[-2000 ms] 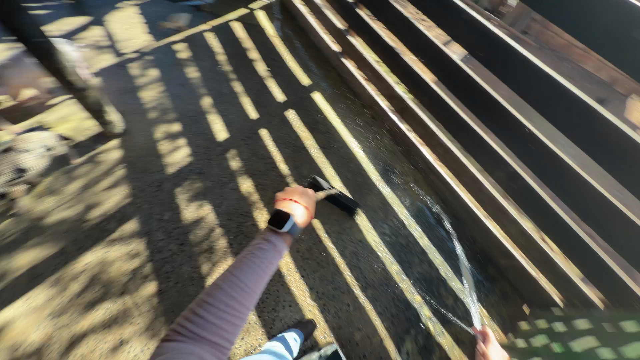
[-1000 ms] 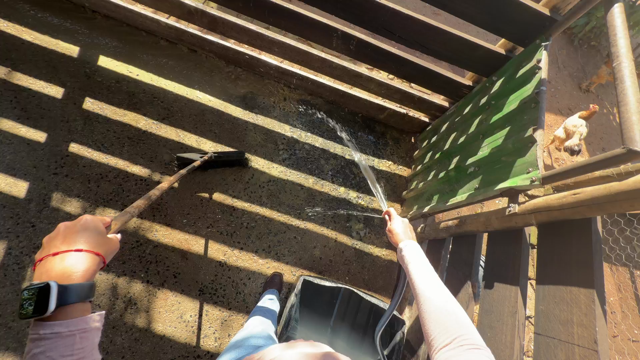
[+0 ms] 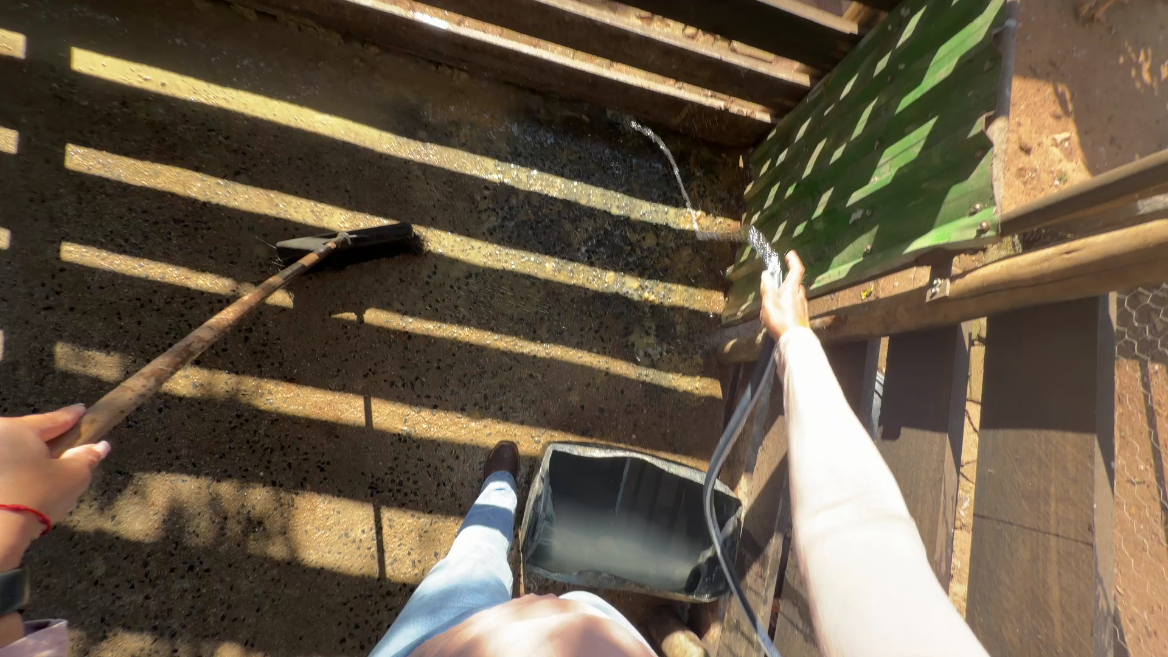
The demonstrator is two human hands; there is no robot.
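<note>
At the left edge my left hand (image 3: 46, 465) grips the wooden handle of a broom (image 3: 196, 342). The broom's dark head (image 3: 370, 242) rests on the wet concrete floor (image 3: 274, 438). On the right, my right hand (image 3: 785, 301) holds a dark hose (image 3: 730, 447) near its end, and water (image 3: 762, 248) spurts from it toward the floor's far corner. The hose runs down past a dark rectangular tub (image 3: 620, 520) of water beside my leg. Close beyond my right hand is a green corrugated metal sheet (image 3: 894, 155).
Wooden slats (image 3: 584, 46) border the floor at the top. A wooden rail (image 3: 1031, 269) and upright planks (image 3: 1031, 456) stand at the right, with wire mesh (image 3: 1141, 401) beyond them. My booted foot (image 3: 502, 461) is just left of the tub.
The view has swung far to the right since the oldest frame. Since one second ago, the water stream has shifted nearer the green sheet. Both hands keep hold of the broom and hose.
</note>
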